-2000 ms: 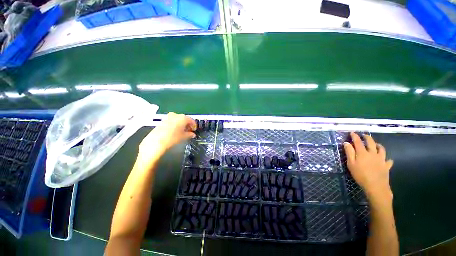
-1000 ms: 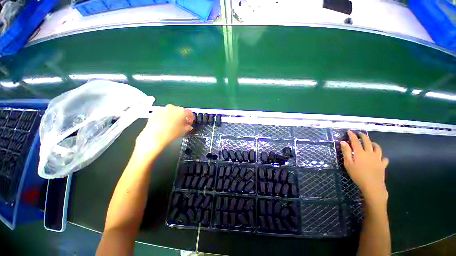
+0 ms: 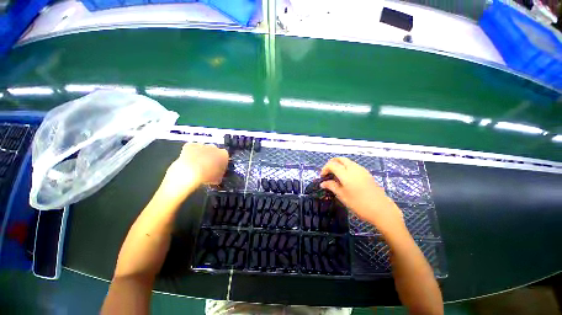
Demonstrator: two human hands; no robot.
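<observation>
A black compartment tray (image 3: 397, 253) lies in front of me. Its lower left pockets hold black pieces (image 3: 275, 212) in slanted rows. A short row of black pieces (image 3: 241, 142) stands above its upper left corner. My left hand (image 3: 205, 165) is over the tray's upper left pocket with curled fingers; whether it holds anything is hidden. My right hand (image 3: 346, 183) reaches into the second row, its fingertips on dark pieces (image 3: 318, 186) there; its grip cannot be made out.
A crumpled clear plastic bag (image 3: 92, 147) lies left of the tray, above a dark slab with a pale edge (image 3: 48, 243). A white rail and a green belt (image 3: 320, 71) run beyond. Blue crates (image 3: 524, 43) stand across the belt; another blue crate is at far left.
My right hand has moved left from the tray's right side to the pieces in the second row. My left hand has moved down from the short row to the upper left pocket.
</observation>
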